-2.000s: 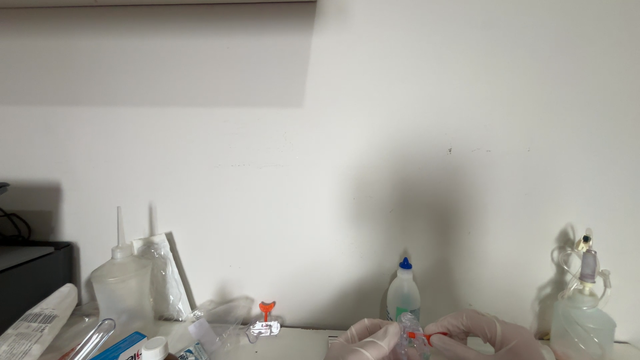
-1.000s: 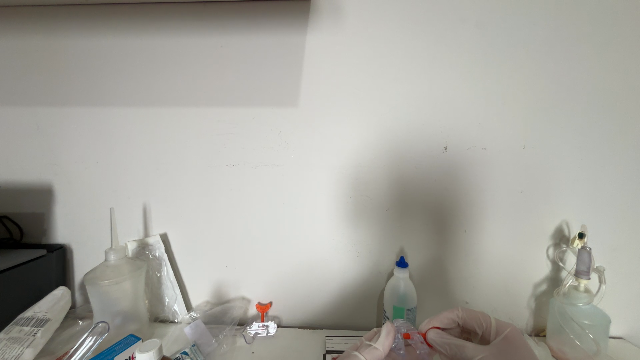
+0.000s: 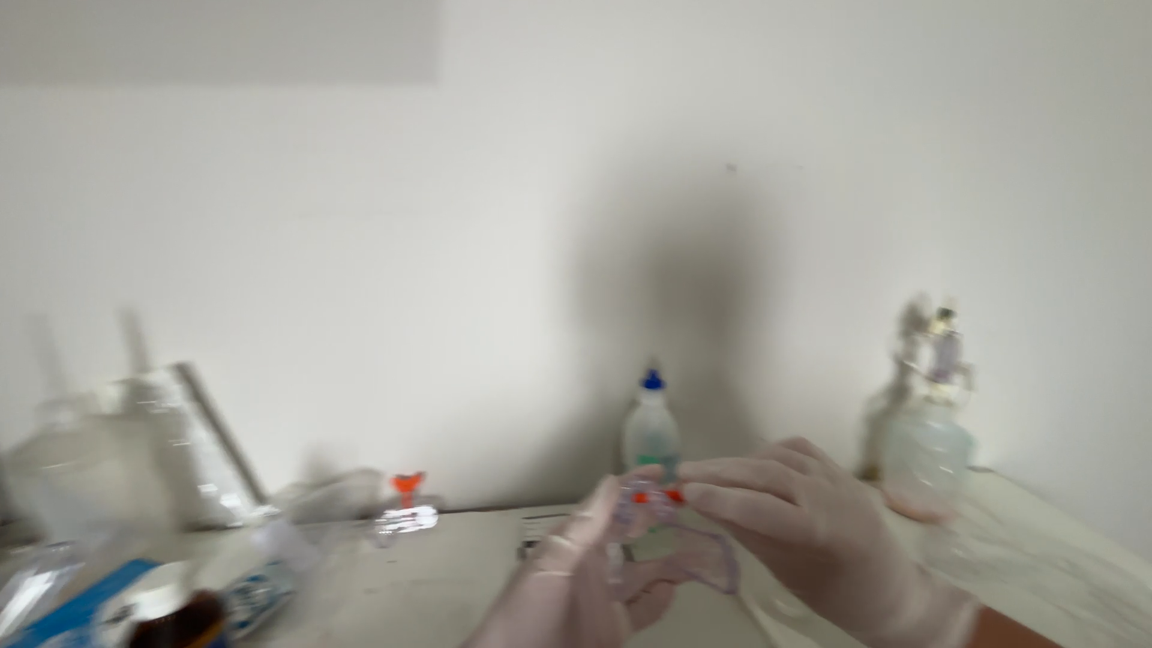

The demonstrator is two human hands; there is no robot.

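Both hands wear pale translucent gloves, and the view is blurred. My left hand (image 3: 585, 558) grips a clear plastic piece (image 3: 711, 558) with a curved rim and red-orange parts at its top. The fingertips of my right hand (image 3: 792, 531) are at the red-orange part on the right side of that piece; whether they pinch it cannot be told. Just behind the hands stands a white squeeze bottle (image 3: 652, 432) with a blue tip. Farther left on the counter lies another clear piece (image 3: 407, 519) with a red-orange top.
At the left are a translucent bottle (image 3: 90, 477), a sealed pouch (image 3: 193, 450), a blue box (image 3: 85, 603) and a brown bottle with a white cap (image 3: 162, 594). A clear pump bottle with tubing (image 3: 929, 459) stands at the right by the wall (image 3: 450, 270).
The view has shifted, showing more of the counter and both hands. The clear piece is now more fully visible, with my left hand's fingers below and behind it.
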